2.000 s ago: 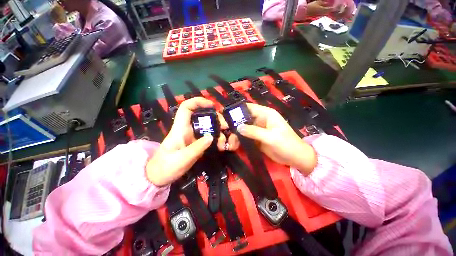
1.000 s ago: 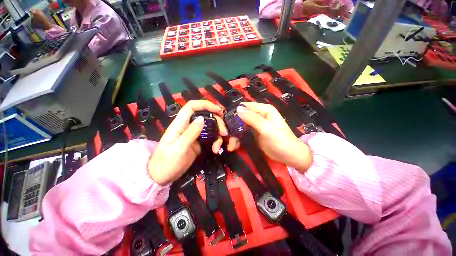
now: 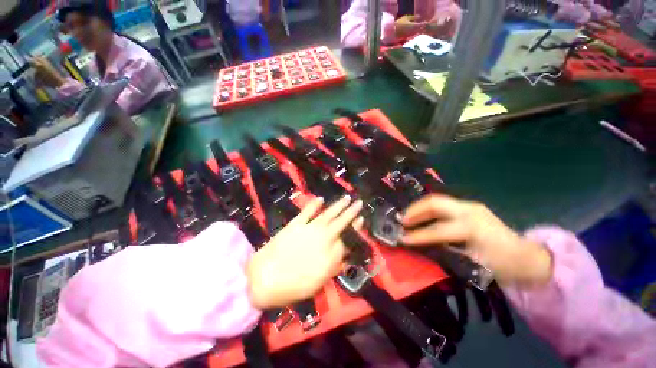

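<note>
A red watch tray (image 3: 324, 316) lies in front of me, covered with black smartwatches, mostly face down with straps laid across the cells. My left hand (image 3: 298, 255) is spread flat, palm down, over the tray's middle; what lies under it is hidden. My right hand (image 3: 460, 230) is at the tray's right side, slightly blurred, with its fingertips on a watch (image 3: 388, 228) that lies back up. Another watch (image 3: 352, 279) lies back up just below my left fingers, its strap running to the lower right.
A second red tray (image 3: 280, 77) with small pieces stands at the back of the green bench (image 3: 532, 176). A metal post (image 3: 457, 79) rises at the right. A grey box (image 3: 79, 162) and a calculator (image 3: 52, 291) are at the left. Other people in pink smocks sit behind.
The two lit watches are no longer held up together. My left hand has opened and lowered over the tray; my right hand has moved right and down to a watch there. The view has shifted.
</note>
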